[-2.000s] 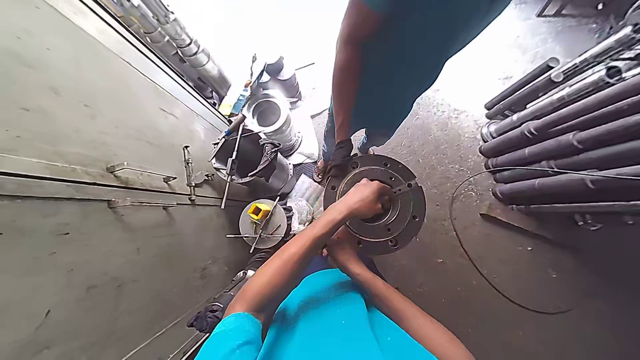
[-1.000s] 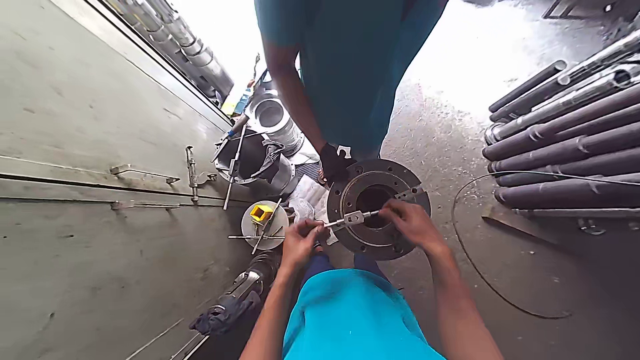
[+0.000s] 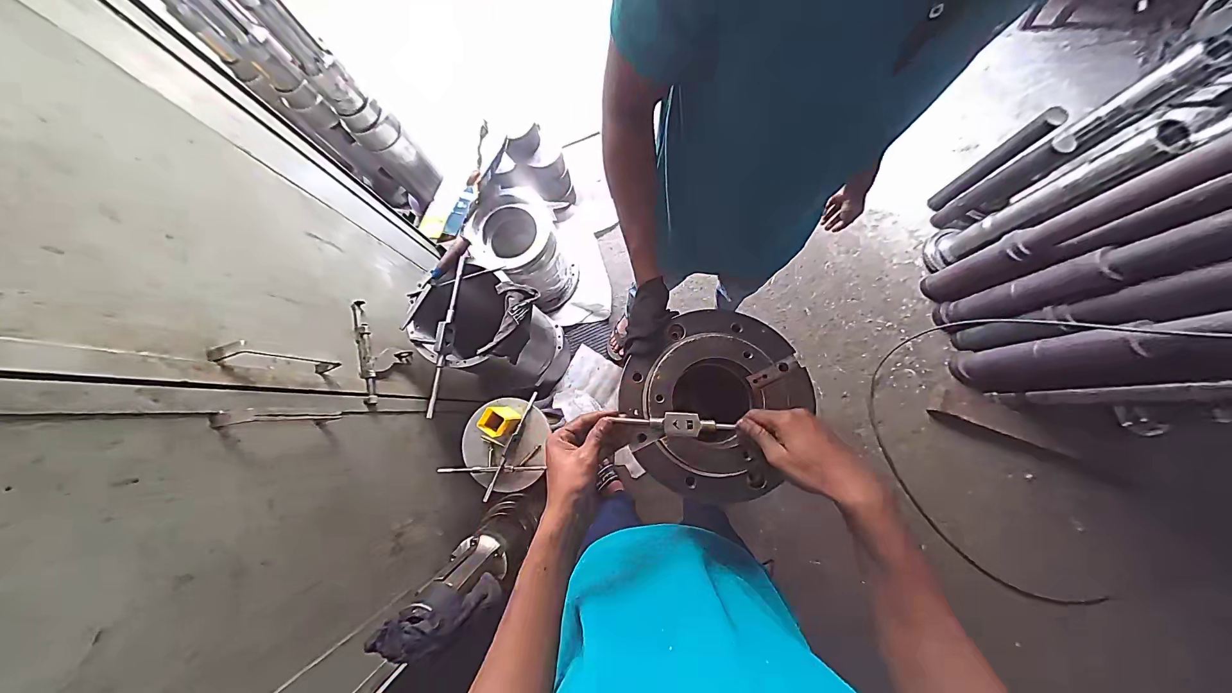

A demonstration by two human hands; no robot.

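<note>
A metal tap wrench (image 3: pixel 682 424) lies level between my two hands, above the near side of a round steel flange (image 3: pixel 784 385) with bolt holes and a dark central bore. My left hand (image 3: pixel 575 454) grips the wrench's left handle just past the flange's left edge. The fingers of my right hand (image 3: pixel 791 445) close on the other handle, over the right part of the flange. Whether a tap sits in the wrench cannot be seen. A co-worker's hand with a dark cloth or glove (image 3: pixel 650 318) is at the flange's far left edge.
Opposite me stands a co-worker (image 3: pixel 760 144). Left of the flange, a round disc (image 3: pixel 474 445) bears a yellow block (image 3: pixel 498 421) and more bar-handled tools; metal cylinders (image 3: pixel 553 361) stand beyond. Grey metal cabinets (image 3: pixel 192 289) line the left. Stacked pipes (image 3: pixel 1088 279) and a thin cable (image 3: pixel 890 452) are at right.
Two seconds ago my right hand was over the flange's centre; since then both hands have come to hold the tap wrench by its ends. The co-worker's body has shifted left, then right.
</note>
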